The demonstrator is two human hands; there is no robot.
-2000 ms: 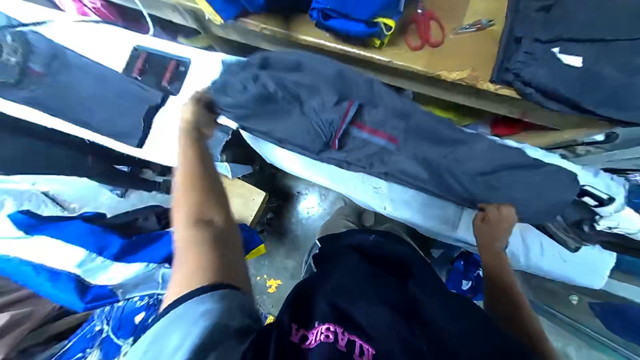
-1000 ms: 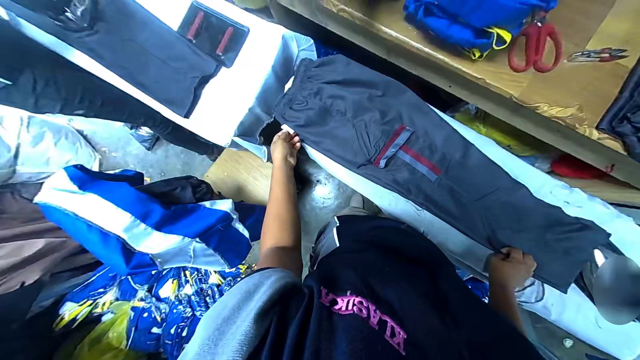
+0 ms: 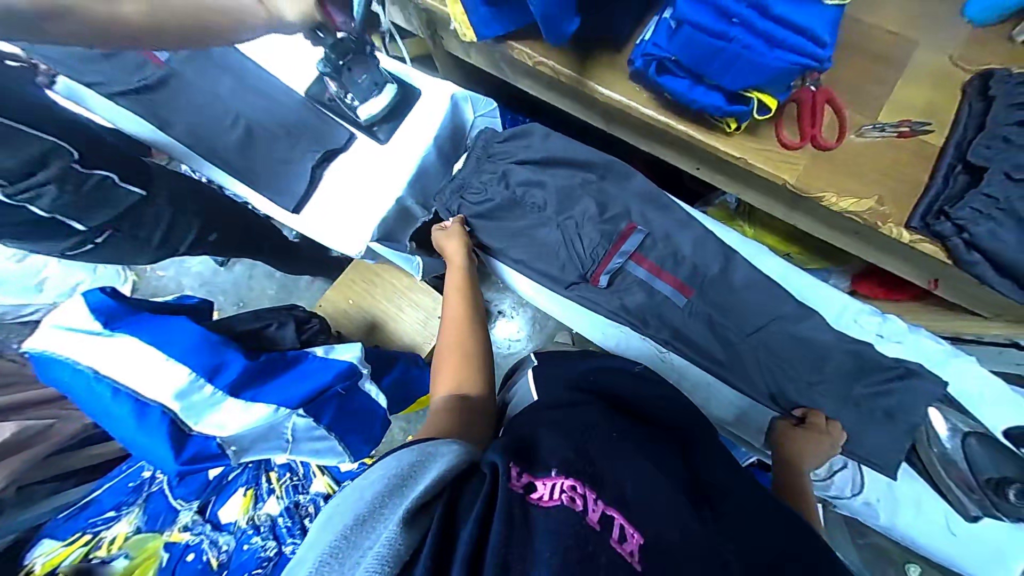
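Dark grey trousers (image 3: pixel 720 320) with an elastic waist and a red-and-grey trimmed pocket lie stretched along a narrow white-covered ironing board (image 3: pixel 904 332). My left hand (image 3: pixel 454 240) grips their near edge at the waistband. Lower down, by the hem, my right hand (image 3: pixel 806 440) pinches the near edge of the leg. An electric iron (image 3: pixel 972 464) rests on the board just beyond the hem, right of my right hand.
At upper left, a co-worker's arm (image 3: pixel 160 24) reaches to another iron (image 3: pixel 360 84) on a black rest, beside more grey trousers (image 3: pixel 232 112). A wooden shelf (image 3: pixel 720 172) holds blue garments (image 3: pixel 736 56), red-handled scissors (image 3: pixel 810 116) and thread snips (image 3: pixel 894 129). Blue-and-white garments (image 3: pixel 264 384) lie lower left.
The trousers, bunched along the board two seconds ago, now lie flatter and wider. The other iron has come onto the black rest, which held none before.
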